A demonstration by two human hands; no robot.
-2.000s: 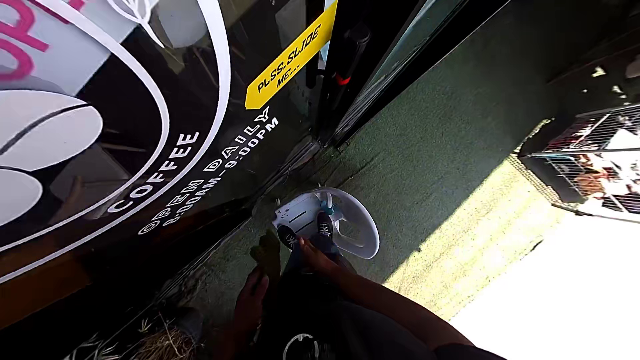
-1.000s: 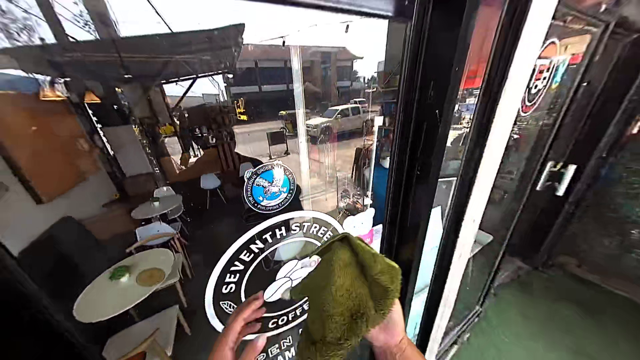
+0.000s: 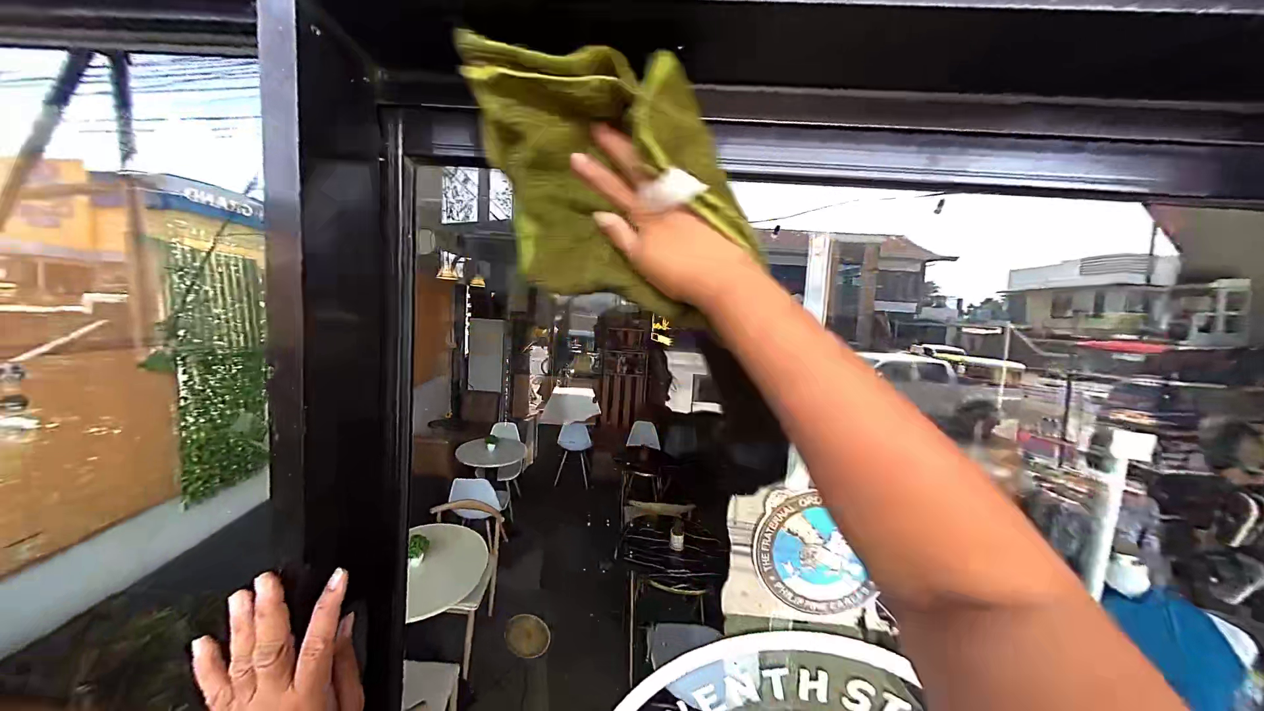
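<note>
A green cloth (image 3: 563, 197) lies spread against the top left part of the glass door (image 3: 583, 553) and its black frame. My right hand (image 3: 662, 217) presses flat on the cloth, fingers spread, the arm reaching up from the lower right; a small white patch shows at the cloth beside the fingers. My left hand (image 3: 281, 652) is low at the left, fingers apart, close to the black upright post (image 3: 336, 395); whether it touches the surface cannot be told. It holds nothing.
A round sticker (image 3: 812, 553) and a white printed logo (image 3: 780, 681) are on the glass. Tables and chairs (image 3: 573, 439) stand behind it. A second glass pane (image 3: 128, 395) is left of the post. The black top frame (image 3: 938, 118) runs across above. Street reflections overlie the glass.
The cloth, in front of the logo a second ago, is now high against the glass and frame under my right hand. My left hand is now beside the post. The view has swung strongly.
</note>
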